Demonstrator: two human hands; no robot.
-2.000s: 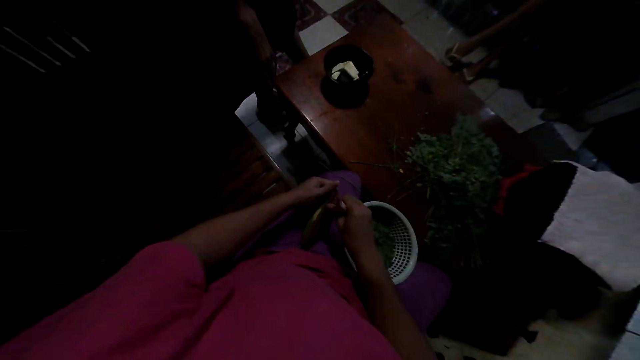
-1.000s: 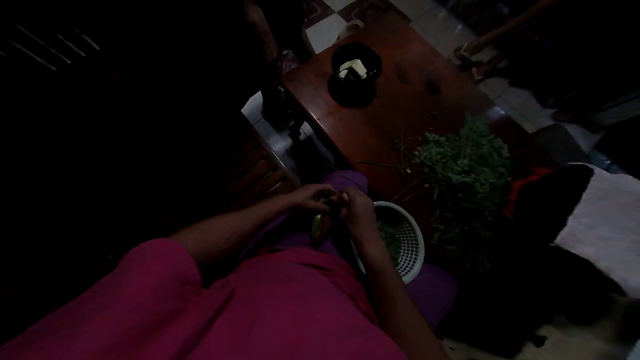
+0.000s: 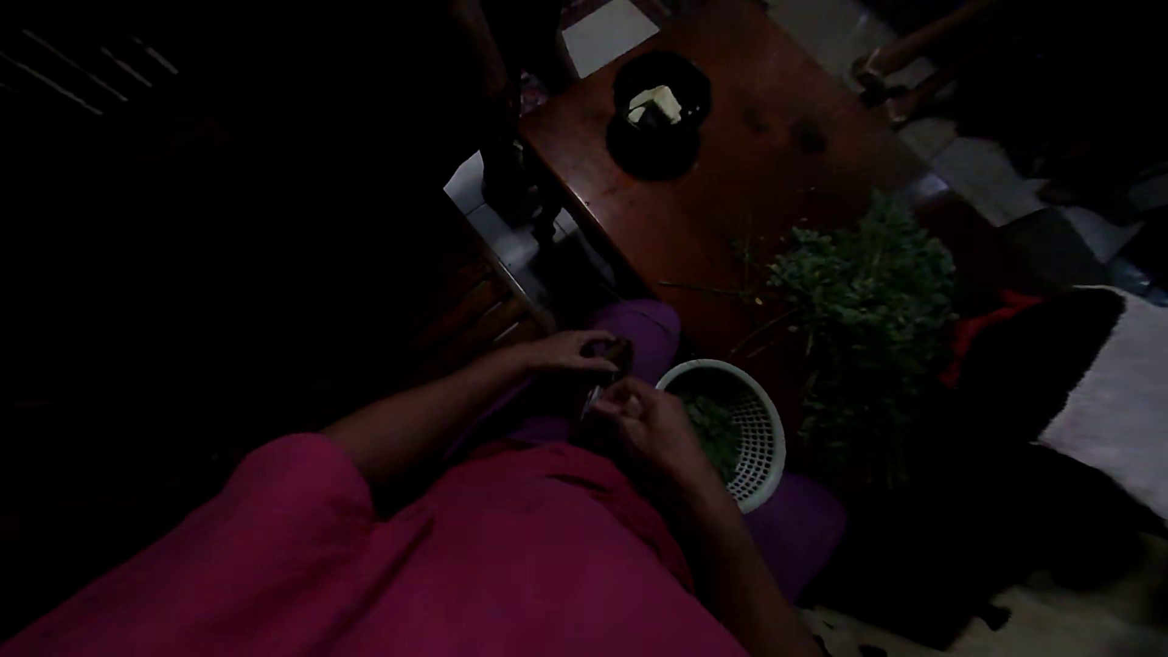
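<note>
My left hand [image 3: 577, 352] is over my lap, its fingers curved around a small dark thing [image 3: 620, 354] that I cannot make out. Close beside it, my right hand [image 3: 643, 411] has its fingers bent, near a small pale glint; the dim light hides whether it grips anything. A white perforated plastic basket [image 3: 766, 438] rests on my right thigh against the table, with green leaves [image 3: 714, 433] inside. Past the basket, a large bunch of leafy green stems [image 3: 867, 283] lies on the wooden table [image 3: 657, 228], some thin stalks pointing toward me.
A dark bowl [image 3: 689, 78] holding pale block-like pieces [image 3: 655, 105] stands on the table's far part. Another person's legs [image 3: 931, 46] show at the upper right. A white cloth-like surface [image 3: 1118, 392] is at the right, and a slatted wooden seat [image 3: 474, 297] at the left.
My hands were close together near the small thing; now they are slightly apart, with the left hand's fingers more spread. The basket and the green bunch have stayed in place.
</note>
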